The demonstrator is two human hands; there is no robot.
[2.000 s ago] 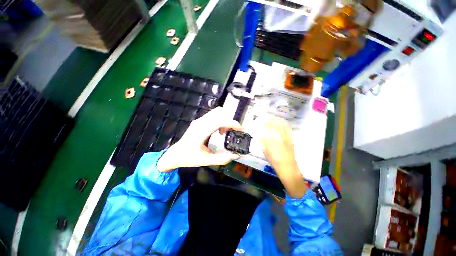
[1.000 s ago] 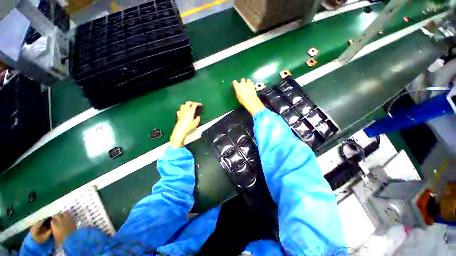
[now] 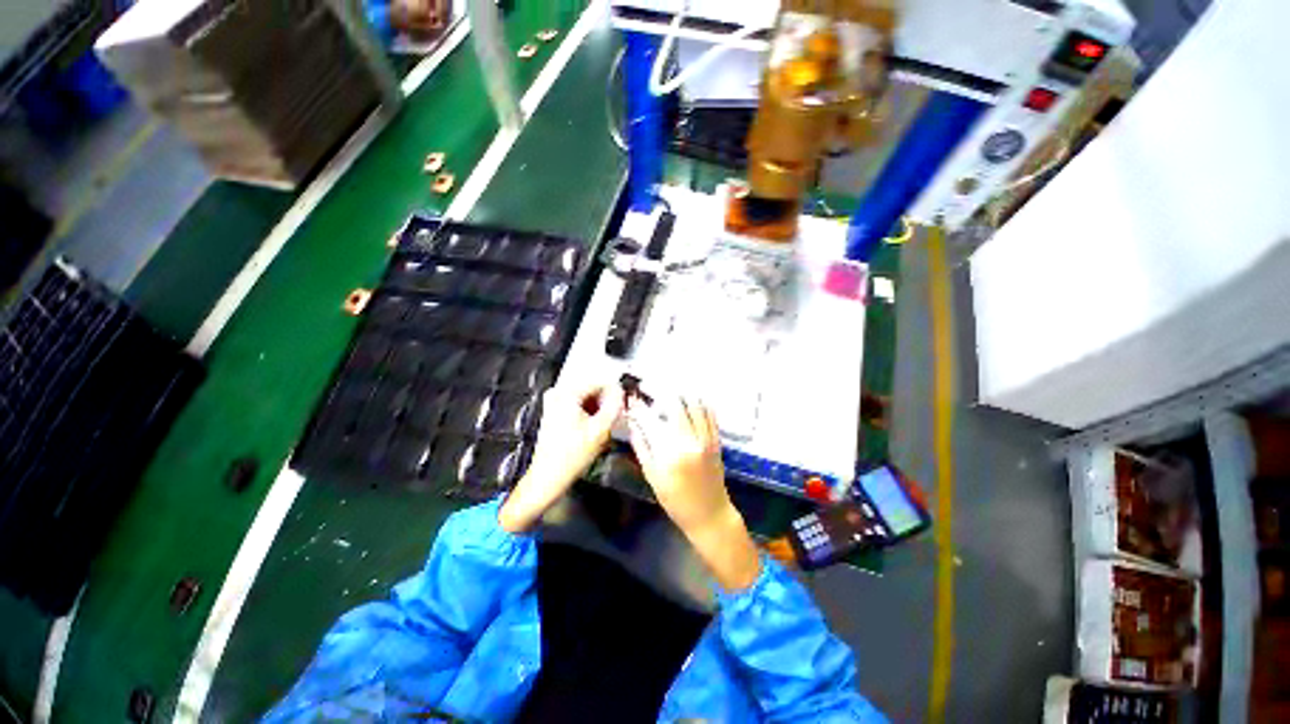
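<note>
My left hand [image 3: 570,436] and my right hand [image 3: 679,456] meet over the front left edge of the white machine base [image 3: 814,389]. Between their fingertips is a small dark part [image 3: 631,385]; its shape is mostly hidden by the fingers. A small reddish-brown bit shows at my left fingertips. The grey nest [image 3: 739,290] stands behind my hands on the base, below the gold-brass press head [image 3: 785,135]. I cannot tell whether anything lies in the nest.
The black blister tray [image 3: 439,361] lies left of the machine. Copper-coloured parts [image 3: 358,301] and black modules [image 3: 184,594] lie on the green conveyor belt [image 3: 142,516]. Stacked black trays [image 3: 88,410] stand across it. A keypad device [image 3: 859,518] is at the base's front right corner. Blue columns [image 3: 905,170] flank the head.
The view has swung from the belt back to the machine. Both hands have moved from the belt to the base and come together at a small dark part.
</note>
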